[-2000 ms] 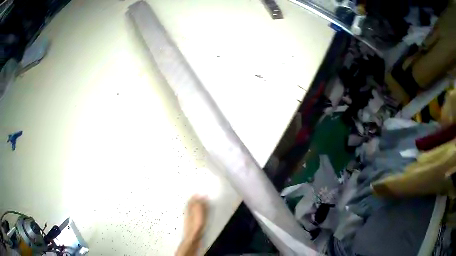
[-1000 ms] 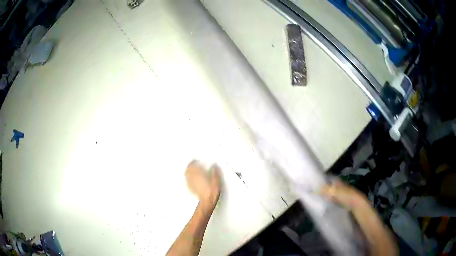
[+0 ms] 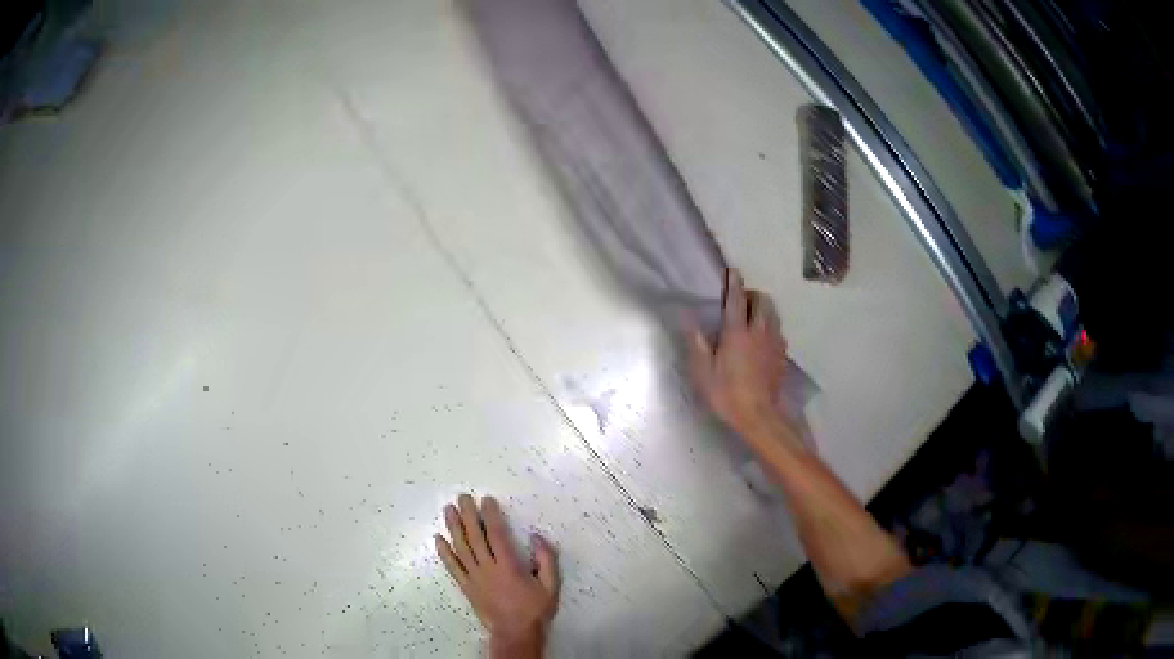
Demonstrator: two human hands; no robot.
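Observation:
A long pale grey-lilac fabric roll (image 3: 586,142) lies slantwise on the pale table, running from the top edge of the view down to the right. My right hand (image 3: 744,354) is on the near end of the roll, fingers spread over it; the loose end of the material shows beside and below the hand. Whether the fingers grip it is hard to tell. My left hand (image 3: 496,566) is bare, palm down on the table with fingers apart, holding nothing.
The pale table (image 3: 322,322) has a long seam and scattered dark specks. A dark patterned block (image 3: 825,193) lies beside a curved metal rail (image 3: 901,180) at the right. Blue-ended tubes (image 3: 985,116) are beyond the rail. A greyish item (image 3: 54,71) lies top left.
The roll's near end, past the table's front edge before, now lies on the table. My right hand has moved up and left with it. My left hand has moved down and lies flat.

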